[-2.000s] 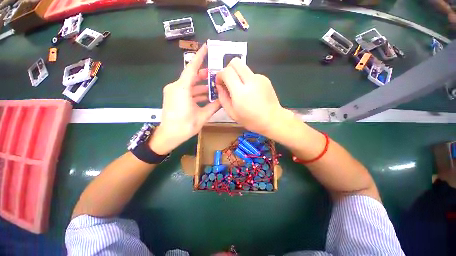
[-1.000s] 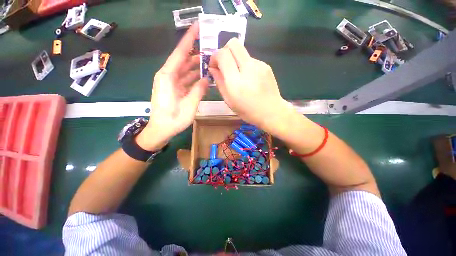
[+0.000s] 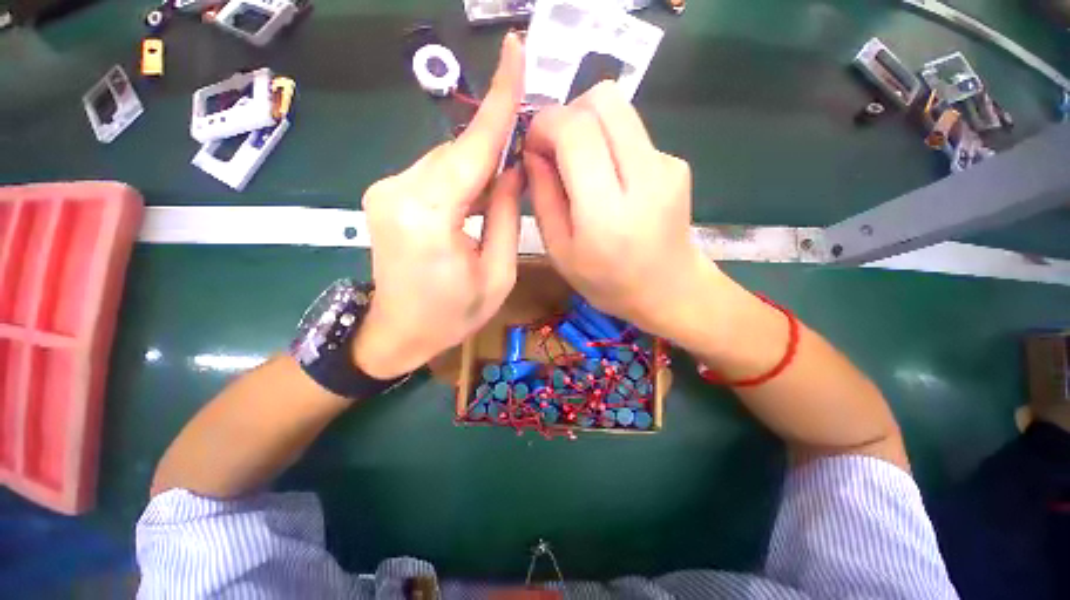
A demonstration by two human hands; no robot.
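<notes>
A white plastic housing (image 3: 561, 49) with a dark rectangular window is held up over the green belt, tilted to the right. My left hand (image 3: 452, 234) grips its left and lower edge. My right hand (image 3: 616, 199) has its bent fingertips at the lower end of the housing; they hide what they touch there. A round white part (image 3: 435, 70) with a red wire lies or hangs left of the housing. Below my hands is an open carton (image 3: 466, 373) of blue cylindrical cells (image 3: 516, 343) with tangled red leads.
A pink-red compartment tray (image 3: 73, 352) is at the left. A pale metal rail (image 3: 270, 225) crosses the view. Partly assembled units (image 3: 241, 152) lie on the belt at left and more (image 3: 888, 73) at right. A grey bracket (image 3: 939, 199) slants across the right. A person's dark sleeve shows at far right.
The housing has shifted right and up in view and is now tilted. The round white part with a red wire has come into view beside it. My hands stay on the housing; the belt units have shifted.
</notes>
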